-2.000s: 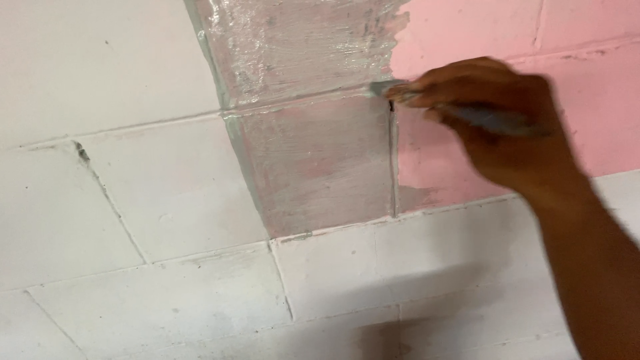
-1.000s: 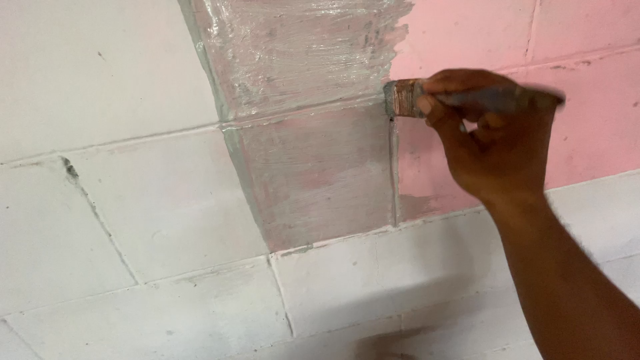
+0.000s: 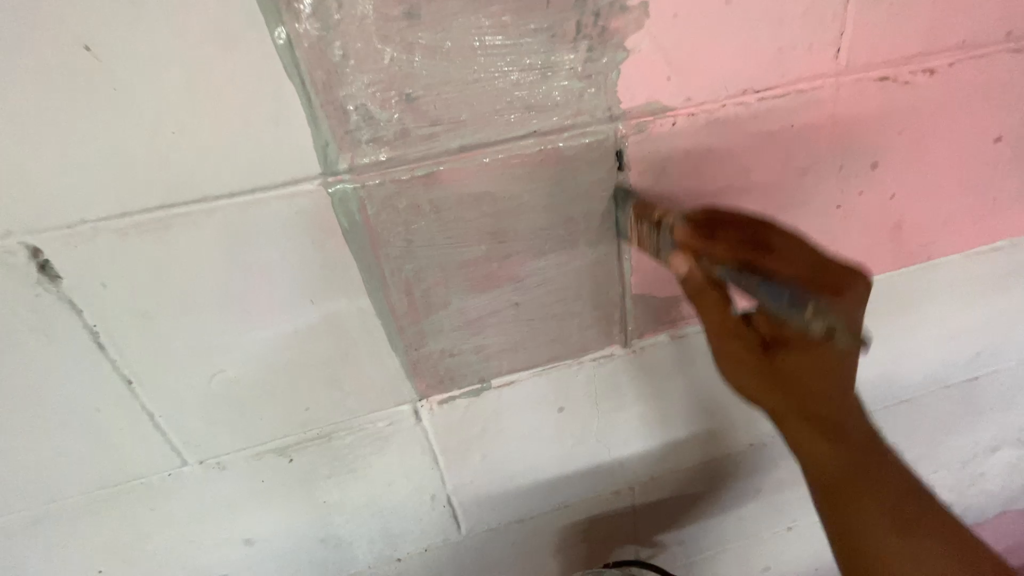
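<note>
My right hand [image 3: 776,296] grips a paintbrush [image 3: 656,228] by its paint-smeared handle, near the metal band. The bristle end touches the vertical mortar joint between a gray-coated block and the pink paint [image 3: 800,176] of the block wall. Thin gray paint [image 3: 496,264] covers the block left of the brush, with pink showing through in streaks. Above it, the gray coat looks wet and glossy. A small dark hole [image 3: 619,158] sits in the joint just above the bristles. My left hand is not in view.
White painted blocks [image 3: 200,320] lie to the left and below the gray and pink area. A chipped spot [image 3: 44,264] marks a joint at the left. Part of a rounded object with a dark curved rim [image 3: 636,566] shows at the bottom edge. A shadow falls on the lower blocks.
My right hand has moved the brush down from the corner by the horizontal joint to the vertical joint below the hole. The rounded object has come into view at the bottom.
</note>
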